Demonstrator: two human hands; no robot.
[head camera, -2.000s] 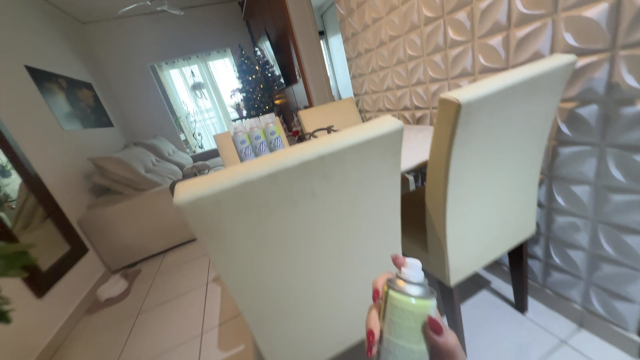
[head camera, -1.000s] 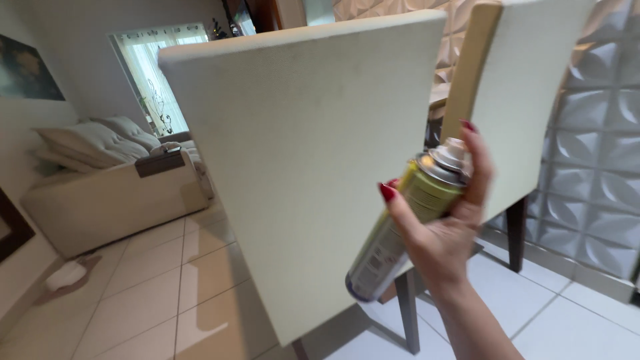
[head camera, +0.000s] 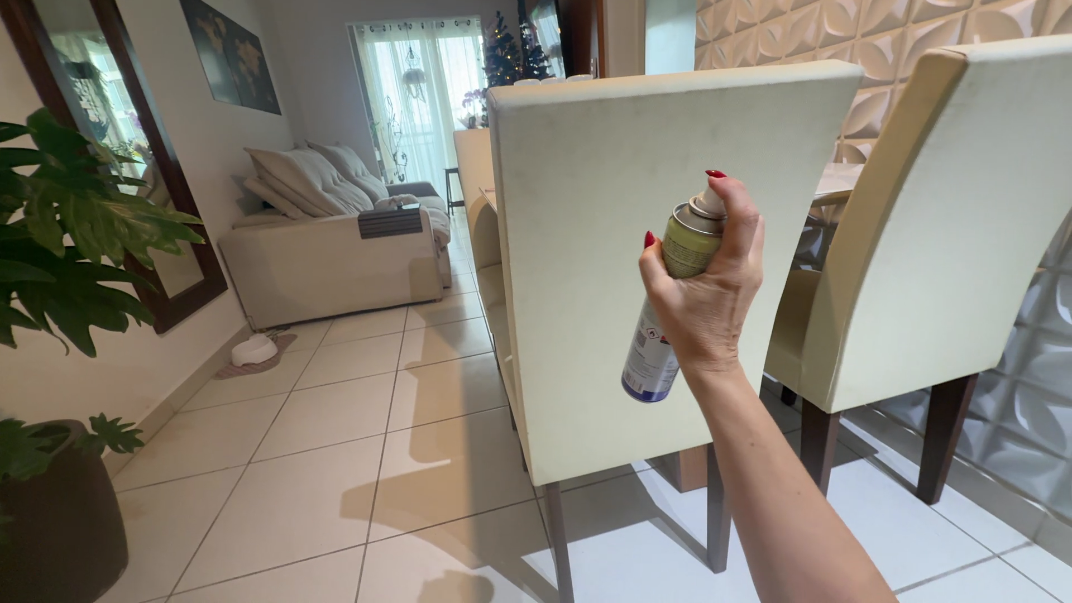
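My right hand (head camera: 712, 276) grips an aerosol spray can (head camera: 657, 331) with a green upper part and a purple base. Its forefinger rests on the white nozzle at the top, and the can tilts with its base toward the lower left. Behind the can stands the cream upholstered back of a dining chair (head camera: 586, 193), with faint grey marks near its top edge. Whether the can touches the chair cannot be told. A second cream chair (head camera: 946, 226) stands to the right. My left hand is out of view.
A potted plant (head camera: 59, 511) stands at the left, near a dark-framed mirror (head camera: 180, 289). Farther back are a beige sofa (head camera: 335, 268) and a white bowl (head camera: 253, 350) on a mat. Dark chair legs (head camera: 557, 536) stand on the tiled floor. A textured wall panel (head camera: 779, 33) rises behind the chairs.
My right hand with the can has risen into fuller view since two seconds ago. The spray cans seen earlier beyond the chair are now mostly hidden behind its back. The view has shifted.
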